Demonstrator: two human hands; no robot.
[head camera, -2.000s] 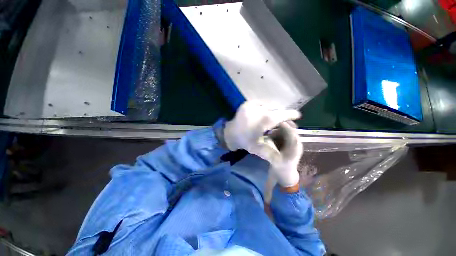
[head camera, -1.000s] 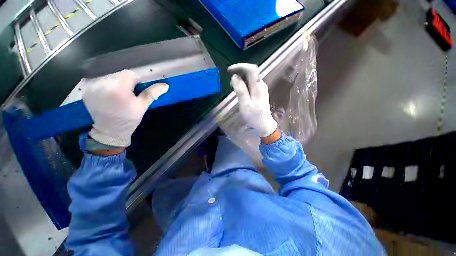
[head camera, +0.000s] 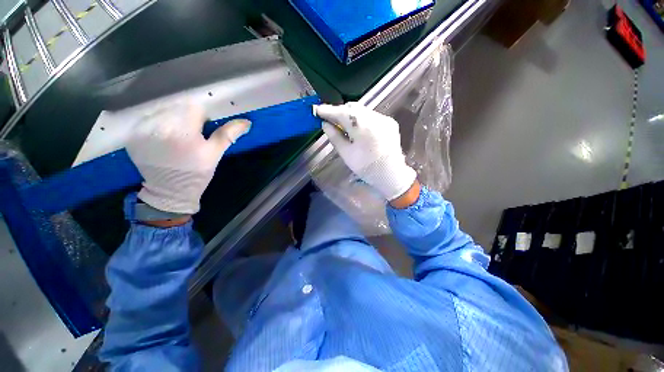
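Note:
A silver-grey metal tray (head camera: 255, 69) with a blue front edge (head camera: 280, 122) lies on the green surface, turned at an angle. My left hand (head camera: 175, 149), in a white knit glove, grips the blue edge, with the thumb over its near face. My right hand (head camera: 368, 142), also gloved, is at the right end of the blue edge, fingertips at its corner. A small thin dark and yellowish object (head camera: 341, 130) shows between its fingers; I cannot tell for sure what it is.
A glossy blue unit (head camera: 357, 25) is at the top. A neighbouring blue-edged tray (head camera: 47, 261) and bubble wrap (head camera: 76, 243) are at left. A clear plastic bag (head camera: 429, 120) hangs from the aluminium rail (head camera: 269, 196). Black crates (head camera: 582, 247) stand at lower right.
The view first swung round to the right. My left hand took hold of the tray's blue edge. My right hand has moved left onto the edge's right corner.

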